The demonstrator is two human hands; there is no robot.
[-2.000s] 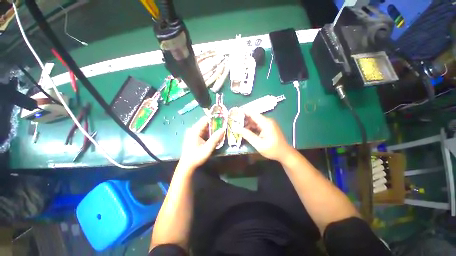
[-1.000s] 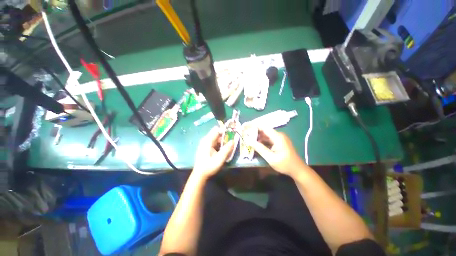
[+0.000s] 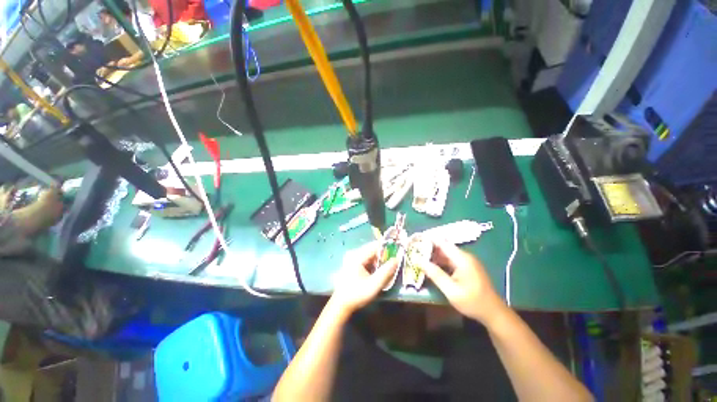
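Note:
My left hand [image 3: 359, 276] holds a pale shell half with a green circuit board [image 3: 389, 253] in it, its pronged end pointing up. My right hand [image 3: 464, 276] holds the other shell half [image 3: 414, 261] close beside it, open side up. Thin yellowish and reddish parts show in the halves, too small to make out. The black hanging screwdriver [image 3: 368, 184] points down just above the left shell. A closed white device [image 3: 457, 232] lies behind my right hand. My fingertips are partly hidden around the shells.
Shells [image 3: 431, 191] lie heaped behind the screwdriver. A smartphone [image 3: 500, 173] with white cable and a soldering station [image 3: 586, 177] are at right. A black tray [image 3: 284, 206], another shell with green board [image 3: 299, 226], and pliers [image 3: 211, 239] are at left. A blue stool [image 3: 196, 357] stands below; another person's hand [image 3: 35, 210] shows far left.
The view has tilted up and shifted, so the bench sits lower and further right in the picture. Both hands still hold the two shell halves side by side.

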